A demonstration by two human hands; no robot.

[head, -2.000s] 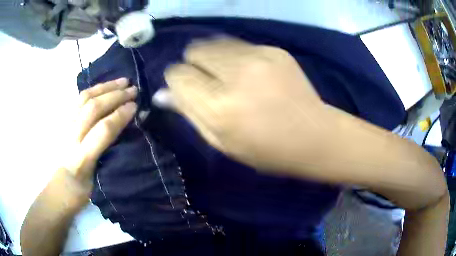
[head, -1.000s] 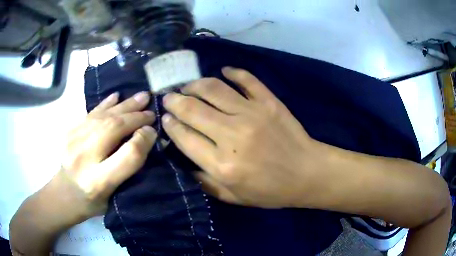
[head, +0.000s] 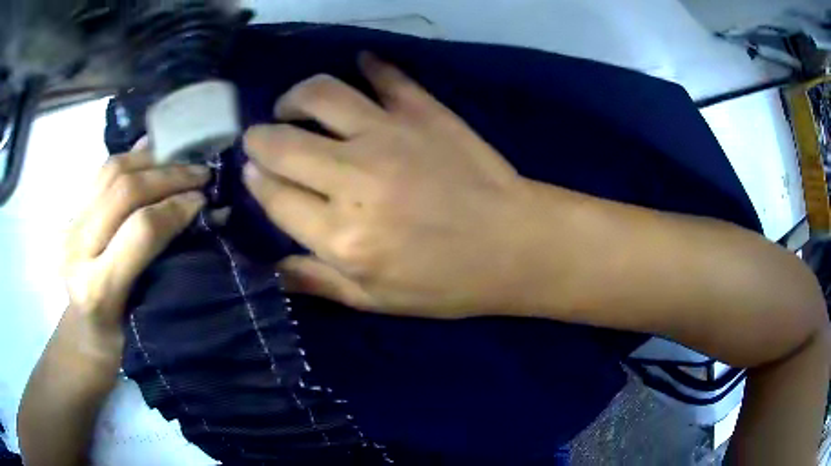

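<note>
The dark navy garment body panel (head: 565, 118) lies spread under and right of my right hand. The puckered waistband (head: 210, 319) with pale stitch rows runs down the left side, with white overlock dashes where it meets the body. My left hand (head: 137, 223) presses on the band's left edge, fingertips beside the stitch line. My right hand (head: 374, 200) lies on the navy cloth with bent fingertips just right of that line. A white ribbed knob (head: 193, 118) on a dark, blurred mount sits just above both hands' fingertips. The needle and presser foot cannot be made out.
The white machine table (head: 55, 146) shows at the left. A yellow-edged tray (head: 806, 164) stands at the far right. Part of the pale machine (head: 765, 23) is at the upper right. Dark curved bands (head: 683, 378) show below my right forearm.
The cloth, both hands and the knob appear further left and slightly higher in the view than one second ago. The fingertips remain beside the stitch line. The dark mount is more blurred.
</note>
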